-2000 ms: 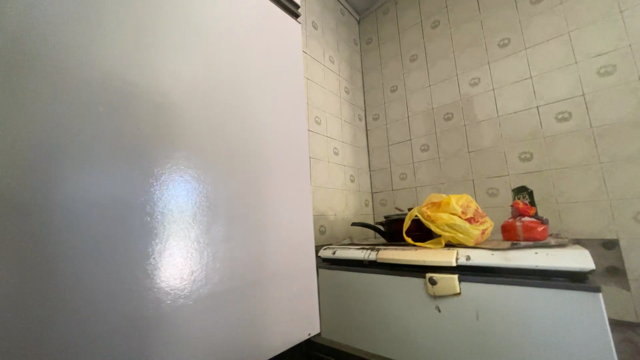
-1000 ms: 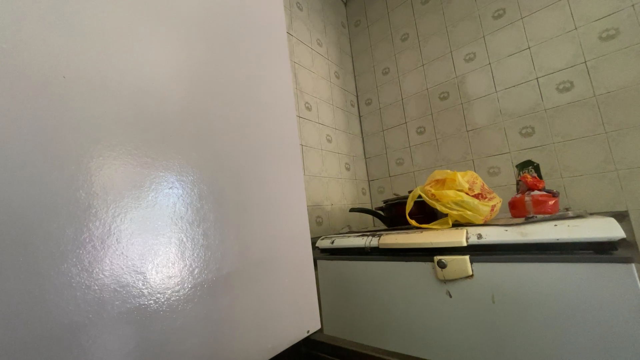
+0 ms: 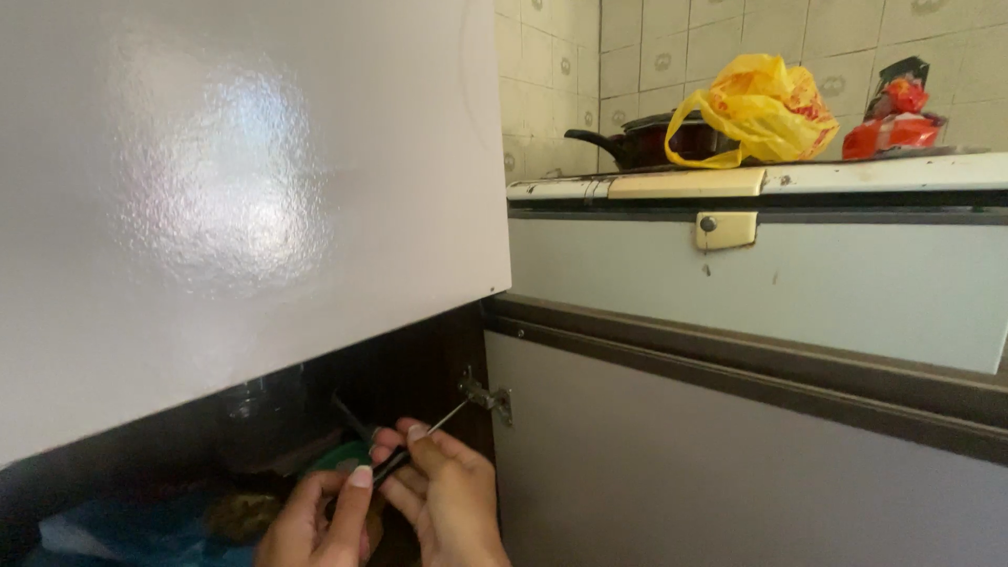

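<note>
Both hands are low in the view, in front of a dark cabinet opening. My left hand [image 3: 327,512] pinches the black handle of a thin screwdriver [image 3: 391,466] between thumb and fingers. Further up the tool, my right hand [image 3: 445,488] has its fingers around the handle's front end and the shaft. The slim metal shaft points up and right, its tip at or close to a metal cabinet hinge [image 3: 482,398] on the side of the opening. Whether the tip touches a screw cannot be told.
A glossy pale panel [image 3: 378,197] fills the upper left. Blue plastic [image 3: 118,524] and a glass item [image 3: 246,400] lie inside the cabinet. At right, a cabinet door [image 3: 709,457] stands below a white appliance [image 3: 850,276] bearing a dark pan [image 3: 677,142], a yellow plastic bag [image 3: 764,110] and a red package [image 3: 890,134].
Both hands and the screwdriver have come into view at the bottom. The view has tilted down, showing the cabinet opening and hinge.
</note>
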